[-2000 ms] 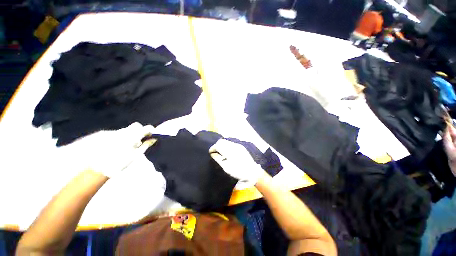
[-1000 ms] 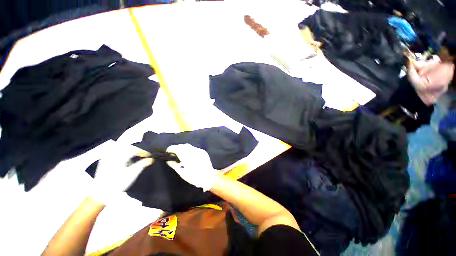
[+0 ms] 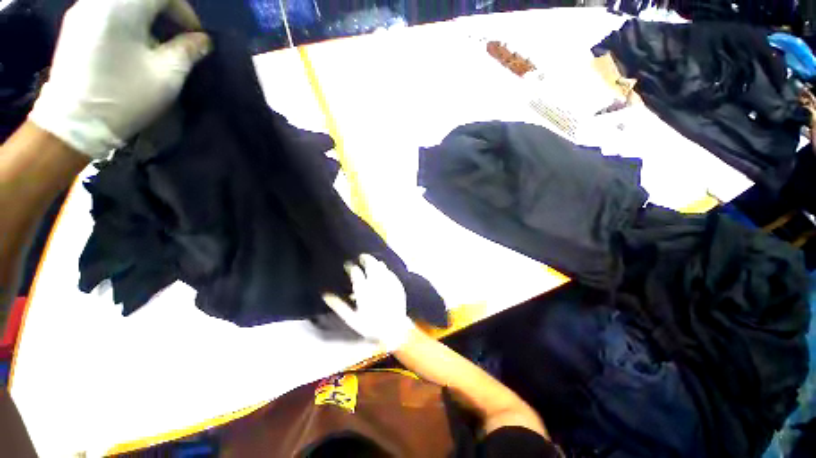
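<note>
A black garment (image 3: 259, 215) hangs from my raised left hand and slopes down to the right across the white table. My left hand (image 3: 125, 67), in a white glove, is high at the upper left, closed on the garment's upper end. My right hand (image 3: 371, 300), also white-gloved, is at the garment's lower right part, fingers spread; whether it grips the cloth cannot be told. The black pile (image 3: 134, 268) at the left is partly hidden behind the raised garment.
A long black heap (image 3: 537, 188) lies at the right and droops over the table edge. Beyond it are a reddish-brown bundle (image 3: 511, 58), a pale patterned sheet (image 3: 555, 116), a tan piece (image 3: 616, 76) and shiny black garments (image 3: 707, 89). Another person's hand shows at the right rim.
My left hand has risen up and left with the garment, which is now stretched out over the left pile. My right hand has moved apart from it, and its fingers have spread.
</note>
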